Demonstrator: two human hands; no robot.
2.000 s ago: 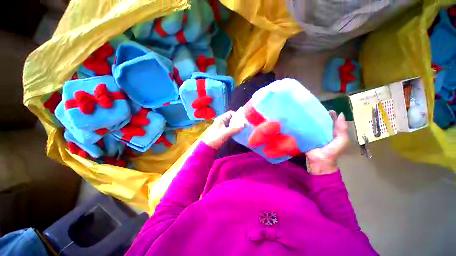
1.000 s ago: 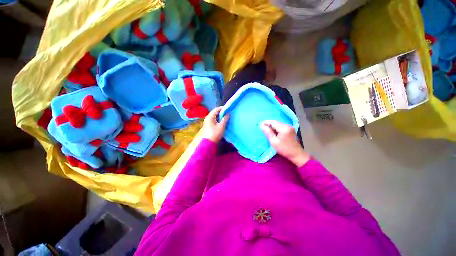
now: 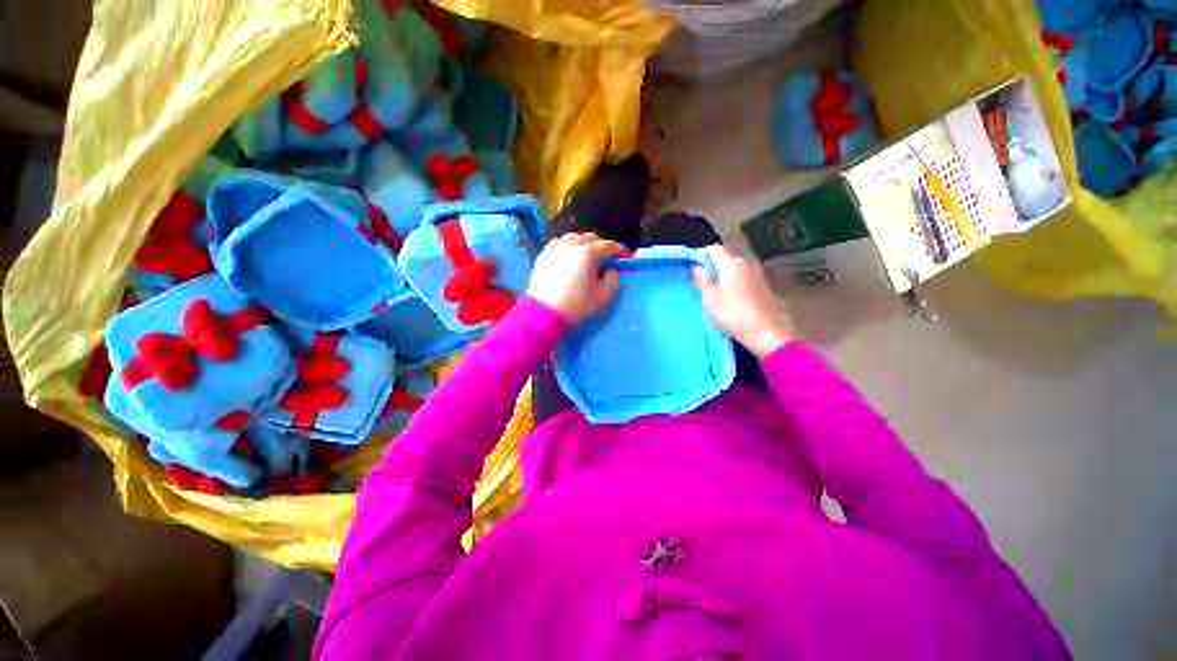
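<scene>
A plush gift-box piece (image 3: 649, 346) lies on my lap with its plain blue hollow side up and its raised rim around it. My left hand (image 3: 577, 275) grips its far left corner. My right hand (image 3: 745, 300) grips its far right corner, with fingers on the rim. A small bit of red shows at the far edge by my left fingers. The bow side faces down and is hidden. I cannot make out a needle or thread at my fingertips.
A yellow sack (image 3: 239, 527) full of blue pieces with red bows is at left. Another yellow sack (image 3: 962, 239) is at right. An open supply box (image 3: 1033, 213) holds a dotted card and thin tools, with a green flap (image 3: 803, 220). One bow piece (image 3: 824, 119) lies beyond it on the floor.
The piece was turned from bow side to hollow side. My right hand has moved from over its middle to the far right rim, and my left hand to the far left corner.
</scene>
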